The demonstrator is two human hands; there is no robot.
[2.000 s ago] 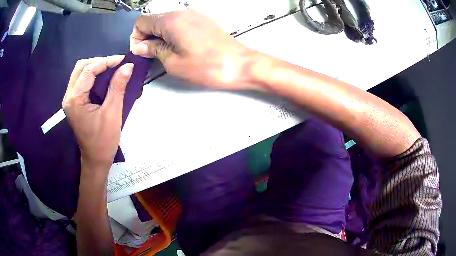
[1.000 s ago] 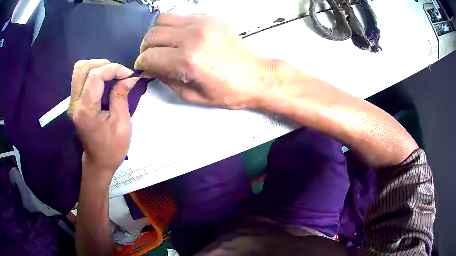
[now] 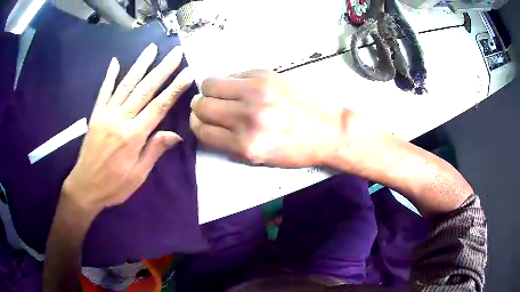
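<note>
A dark purple garment panel [image 3: 154,211] lies over the left part of the white machine table, with a short slanted white strip [image 3: 58,140] on it. My left hand [image 3: 122,134] lies flat on the panel with its fingers spread. My right hand [image 3: 245,117] is curled at the panel's right edge, fingertips on the edge; they hide whether cloth is pinched. The small metal presser foot area [image 3: 170,23] is at the panel's top edge, beyond my left fingertips.
A cream ribbed knob [image 3: 191,14] is beside the presser foot. Dark shears [image 3: 373,54] with wrapped handles lie at the top right, beside a small red tool [image 3: 357,10]. An orange basket [image 3: 158,272] is below the table's front edge [image 3: 251,206].
My left hand has let go of the pinched edge and opened flat on the panel. The panel is spread out over the ruler marks. My right hand has moved right and nearer me.
</note>
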